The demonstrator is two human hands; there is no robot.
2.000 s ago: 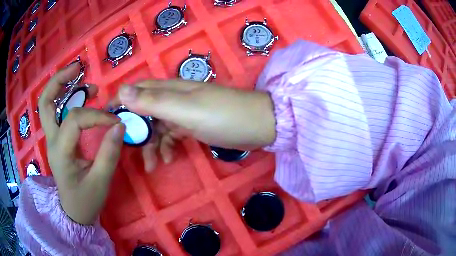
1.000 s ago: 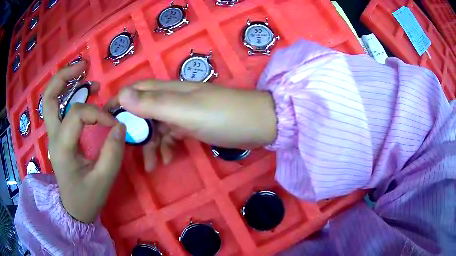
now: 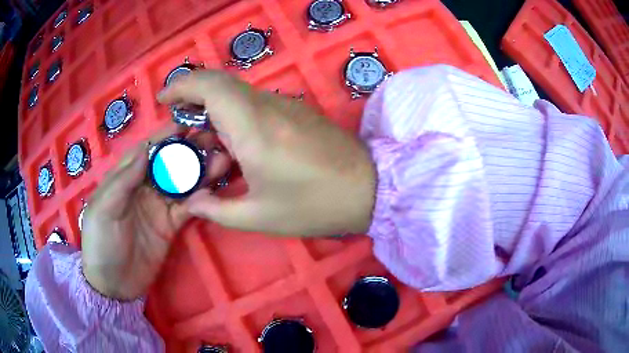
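My left hand (image 3: 134, 227) is palm up at the left and holds a round smartwatch body (image 3: 176, 167) at its fingers; its screen is lit white with a teal part. My right hand (image 3: 276, 152) reaches over from the right, thumb low and fingers curled. It holds a second smartwatch body (image 3: 190, 116), tilted nearly edge-on, its screen hidden. Both watches are above the red foam tray (image 3: 255, 251). Some right fingertips are hidden behind the watches.
Watches lie face down with grey case backs (image 3: 365, 71) in the tray's upper and left pockets. Dark-faced watches (image 3: 371, 302) lie in the lower pockets. Another red tray (image 3: 545, 58) with a pale blue slip (image 3: 570, 57) is at upper right, near a white paper (image 3: 519, 84).
The lit watch has turned to face the camera. The other watch has gone from my left fingers to my right hand. My right hand has turned and opened its thumb downward. The view has shifted slightly.
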